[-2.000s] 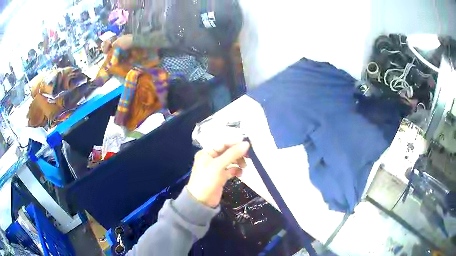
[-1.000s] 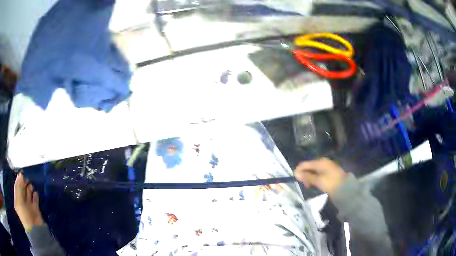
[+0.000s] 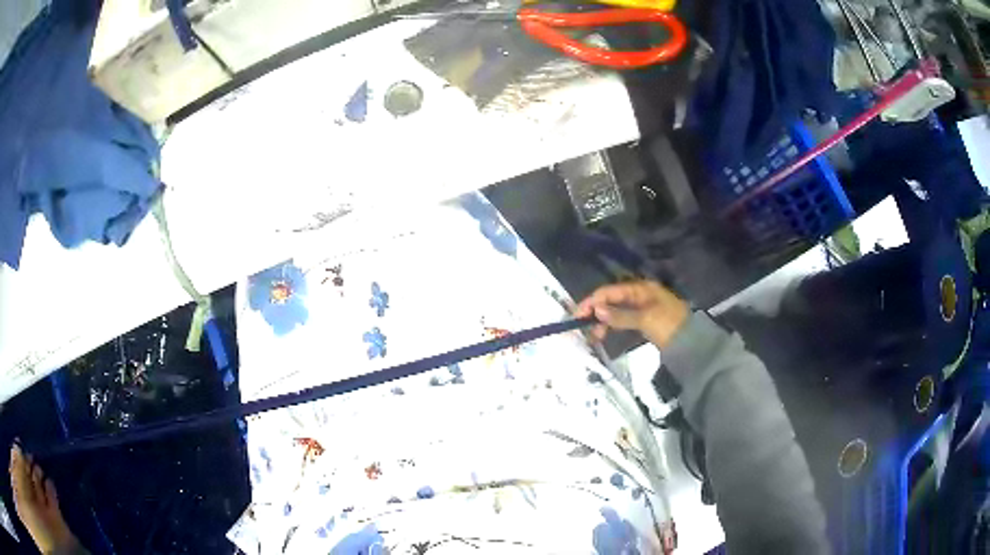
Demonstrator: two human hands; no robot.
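A long narrow navy strip (image 3: 402, 370) is stretched across the floral cloth over my lap (image 3: 434, 455). My right hand (image 3: 633, 311) pinches its right end between thumb and fingers. My left hand (image 3: 39, 501) is at the far lower left, partly cut off by the picture's edge, at the strip's left end. The strip's left part is dark against the dark bin, and the exact hold of the left fingers is hard to see.
The white table (image 3: 293, 163) has a round hole and a blue cloth pile (image 3: 81, 163) at its left. Red-orange handled scissors (image 3: 608, 41) lie at the top. A pale green strip (image 3: 179, 266) hangs over the edge. A pink rod (image 3: 836, 139) and blue crate (image 3: 798, 179) are right; the dark bin (image 3: 141, 379) is left.
The view has turned from the side to my lap. Since one second ago, the strip slants more, with its right end higher in view, and my left hand sits lower, nearer the picture's edge.
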